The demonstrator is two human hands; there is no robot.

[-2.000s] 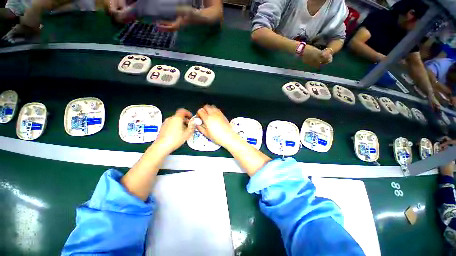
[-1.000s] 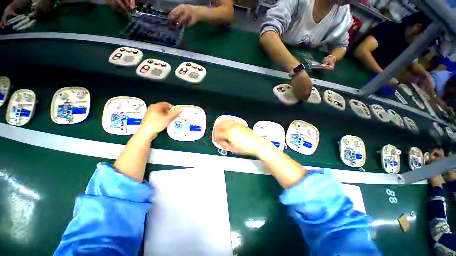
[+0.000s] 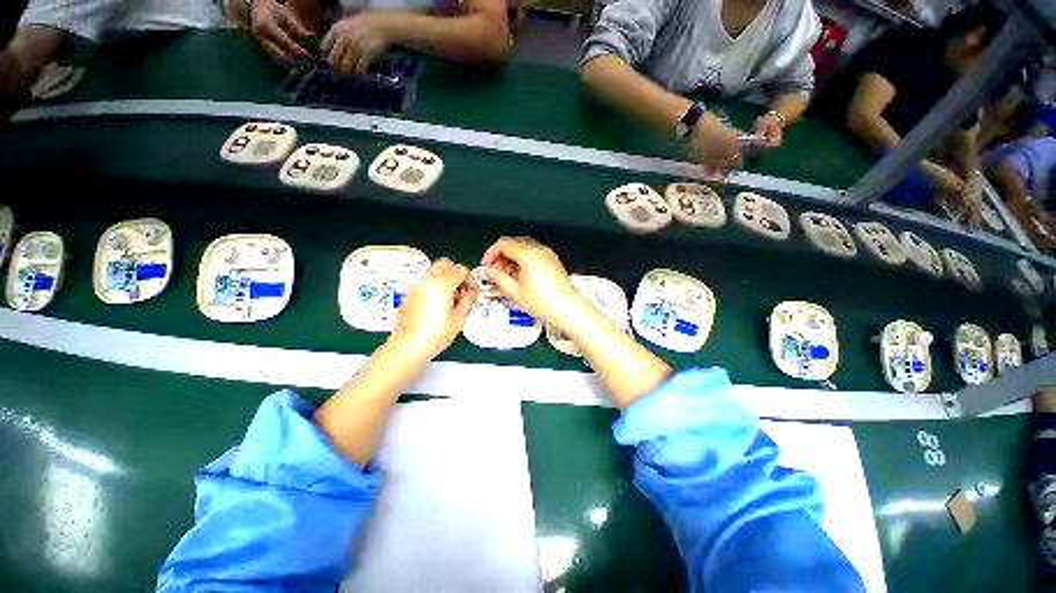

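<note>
My left hand [image 3: 434, 307] and my right hand [image 3: 523, 278] meet over the upper edge of a cream housing half [image 3: 500, 329] with blue parts inside. Their fingertips pinch a small whitish part [image 3: 484, 279] between them, mostly hidden by the fingers. Another housing half [image 3: 376, 304] lies just left of my left hand, with a circuit board and a blue block partly showing. A further housing half [image 3: 601, 299] is partly covered by my right wrist.
More housing halves [image 3: 244, 278] lie along the dark green belt, left and right. Front covers [image 3: 405, 169] lie on the far lane. A pale metal rail [image 3: 290, 368] runs before me. White sheets [image 3: 457, 487] lie under my forearms. People work opposite; one handles a dark gridded tray [image 3: 347, 87].
My hands were apart over two housing halves one second ago; now they are together at one, with a small part between the fingertips. The near housing halves and far covers have shifted in view.
</note>
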